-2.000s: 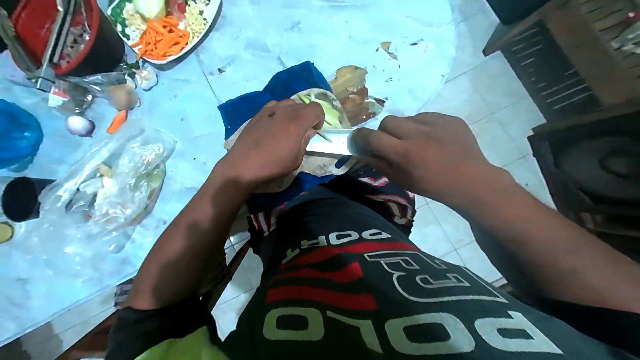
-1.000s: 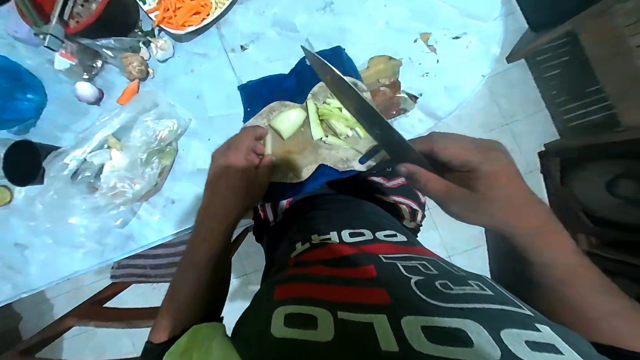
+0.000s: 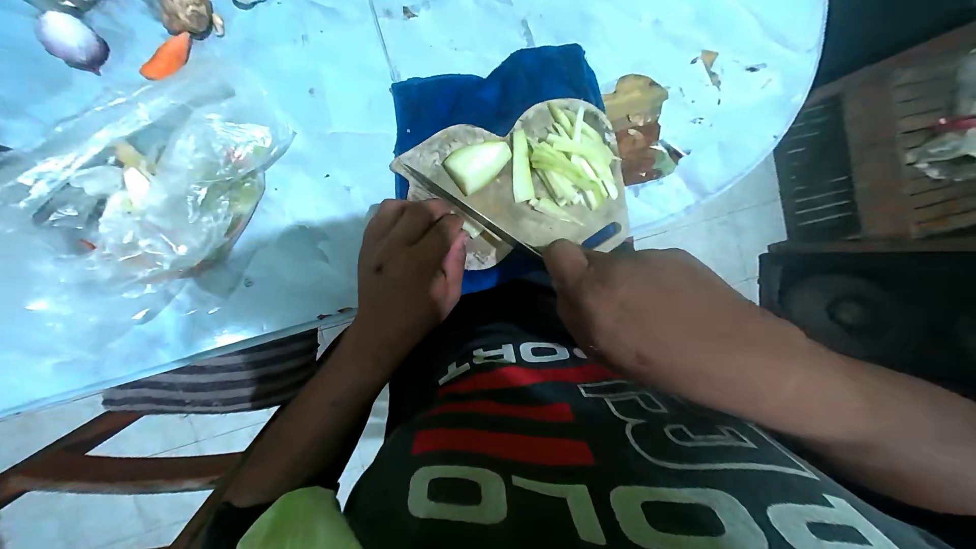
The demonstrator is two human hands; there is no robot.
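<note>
My right hand (image 3: 625, 305) grips a kitchen knife (image 3: 469, 210) by its handle, which the hand hides. The blade lies slantwise over a wooden cutting board (image 3: 503, 198), its tip toward the upper left. At the board's lower left, my left hand (image 3: 412, 263) holds a small pale green vegetable piece (image 3: 471, 229) close to the blade. Above the knife sit a larger pale green vegetable chunk (image 3: 478, 166), an upright flat slice (image 3: 522, 166) and a heap of cut sticks (image 3: 572, 164). A folded blue cloth (image 3: 496, 88) is under the board.
Peelings (image 3: 639, 130) lie right of the board. To the left on the covered table (image 3: 320, 137) are a clear plastic bag (image 3: 175, 183) with scraps, a shallot (image 3: 72, 40) and a carrot piece (image 3: 166, 57). Below the table edge stands a wooden chair (image 3: 130, 469).
The knife has come down from its raised position at the right to lie across the board's lower left, near my left hand. Two seconds ago both hands were together over the board.
</note>
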